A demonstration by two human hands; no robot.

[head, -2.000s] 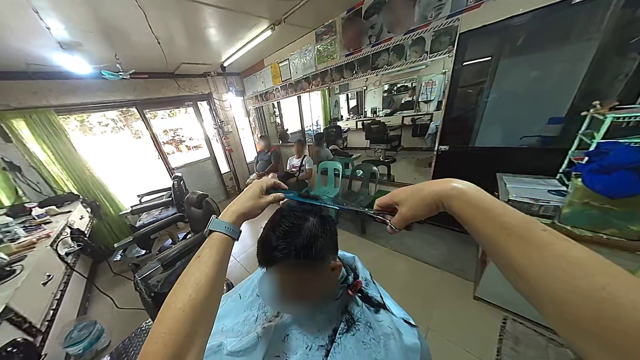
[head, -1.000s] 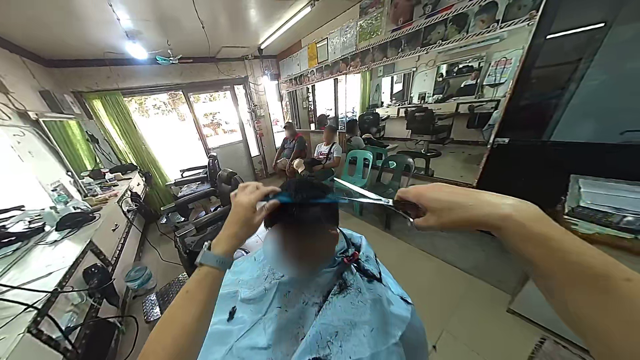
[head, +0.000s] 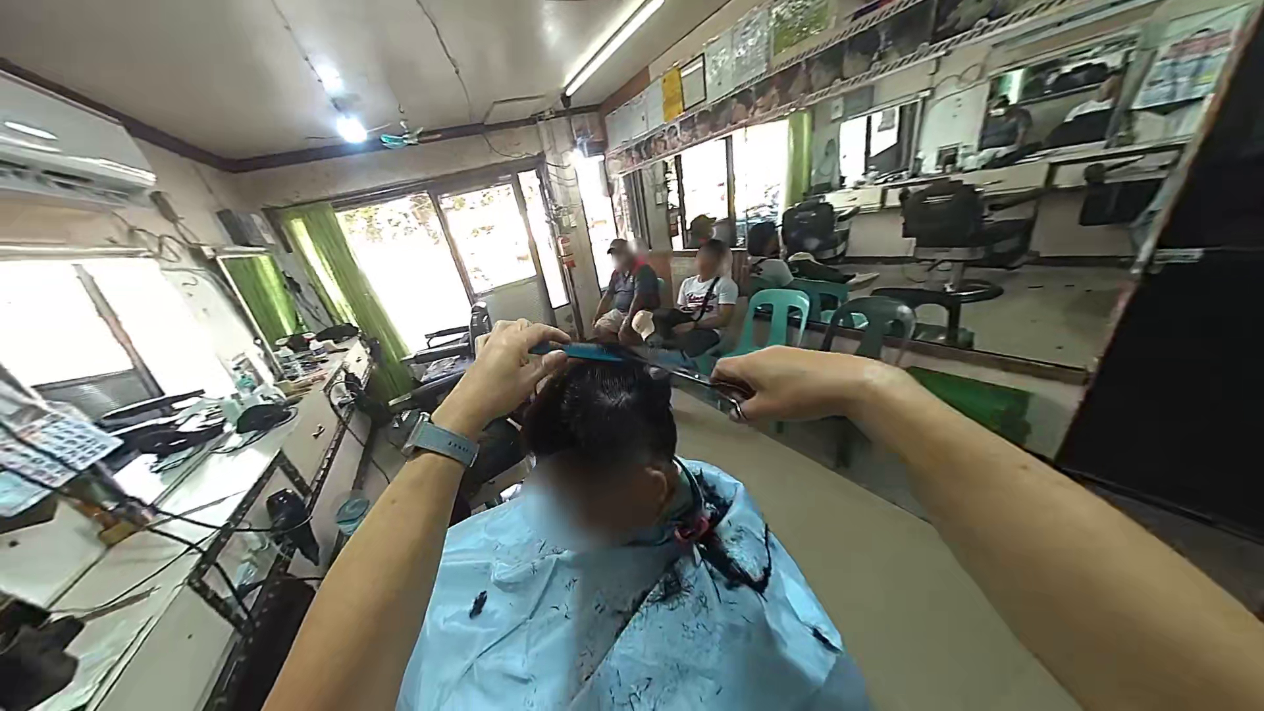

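Observation:
A seated person in a light blue barber's cape is before me, with cut dark hair scattered over the cape. My left hand holds a blue comb level along the top of the person's dark hair. From the right, my right hand grips haircutting scissors by the finger loops. The blades reach toward the comb over the crown; their tips blur against it, so I cannot tell whether they are apart. A grey watch band circles my left wrist.
At left runs a white counter with bottles, cables and a hanging hair dryer. Green plastic chairs stand behind the seated person. Two people sit near the windows. A large wall mirror reflects barber's chairs.
One second ago the scissors stood plainly open beside the head; now their blades lie close to the comb. The comb stays over the hair. The view has swung somewhat.

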